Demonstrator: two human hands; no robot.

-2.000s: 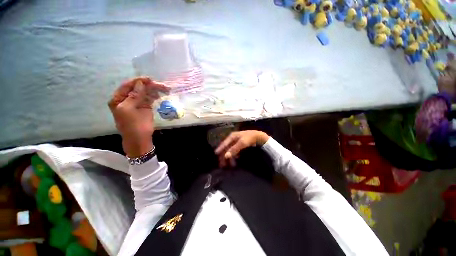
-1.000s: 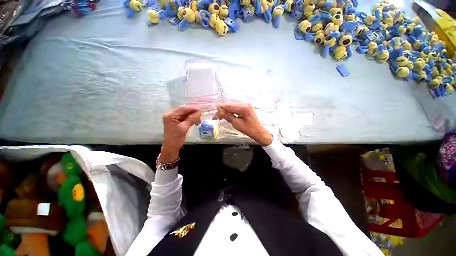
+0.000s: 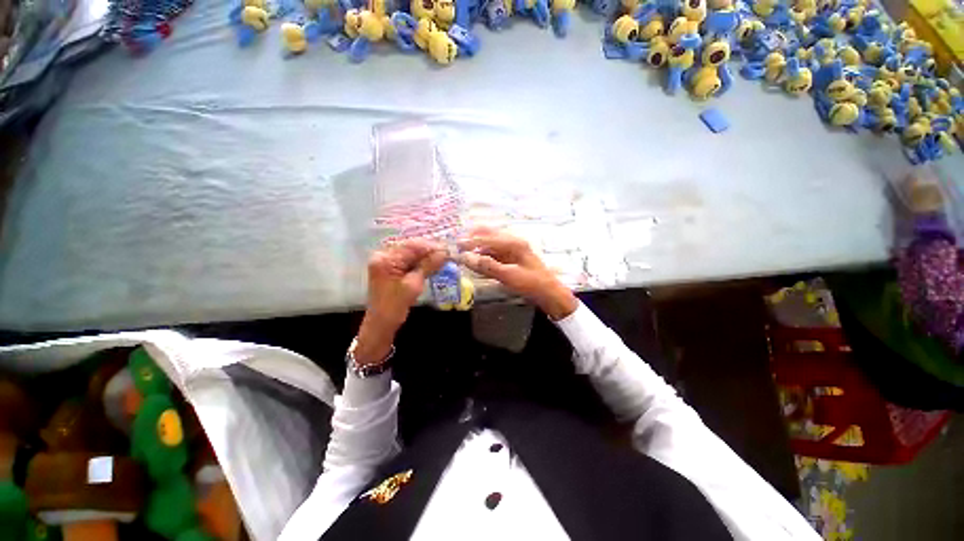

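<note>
My left hand [image 3: 402,277] and my right hand [image 3: 510,264] are close together at the table's near edge. Their fingertips pinch the mouth of a clear zip bag. A yellow-and-blue plush toy [image 3: 451,286] with a blue tag hangs just below the fingertips, seemingly inside the bag; the clear film is hard to make out. The stack of empty zip bags [image 3: 407,174] lies flat just beyond my hands, its pink-red stripes fanned at the near end.
Loose clear film [image 3: 603,238] lies right of the stack. A heap of plush toys [image 3: 687,48] runs along the far side, with a loose blue card [image 3: 715,120] before it. A white sack [image 3: 238,412] stands lower left, a red crate [image 3: 835,396] at right. A person's patterned sleeve [image 3: 930,269] shows at right.
My hands have come together since the oldest frame. Since one second ago they have closed further and moved slightly nearer my body, with the toy at the table edge.
</note>
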